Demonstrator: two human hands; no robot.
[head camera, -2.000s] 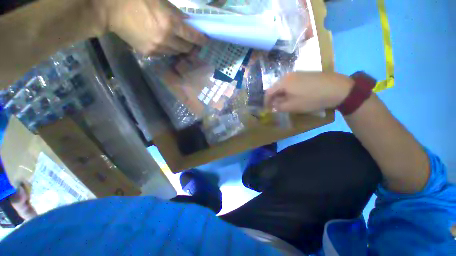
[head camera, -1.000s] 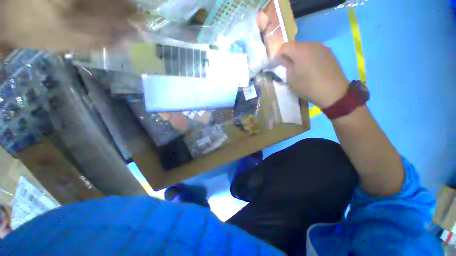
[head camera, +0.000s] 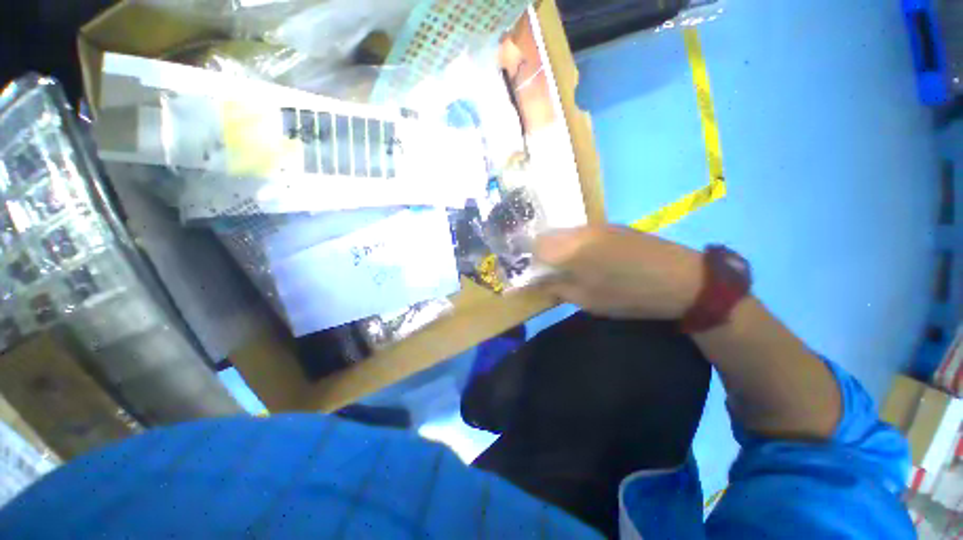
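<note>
An open brown cardboard carton (head camera: 422, 353) is full of clear bags and sheets. My right hand (head camera: 618, 272), with a dark red wristband, is at its near right corner. The blurred fingertips are by a clear bag (head camera: 514, 219) with dark contents; whether they grip it I cannot tell. A long white label sheet (head camera: 338, 142) with a yellow patch and dark bars lies across the carton. A white sheet with handwriting (head camera: 364, 264) lies nearer me. A small yellow item (head camera: 490, 273) is left of my fingertips. My left hand is out of view.
A clear tray or wrapped stack (head camera: 63, 232) with pocketed parts stands left of the carton. A pale green perforated sheet (head camera: 444, 42) is at the carton's back. Yellow tape (head camera: 705, 116) marks the blue floor. Boxes (head camera: 929, 432) are at the far right. My knee is below the carton.
My left hand has left the view at top left. The white sheets now lie lower and further left over the carton's contents. My right hand moved up, then back down to the near right corner.
</note>
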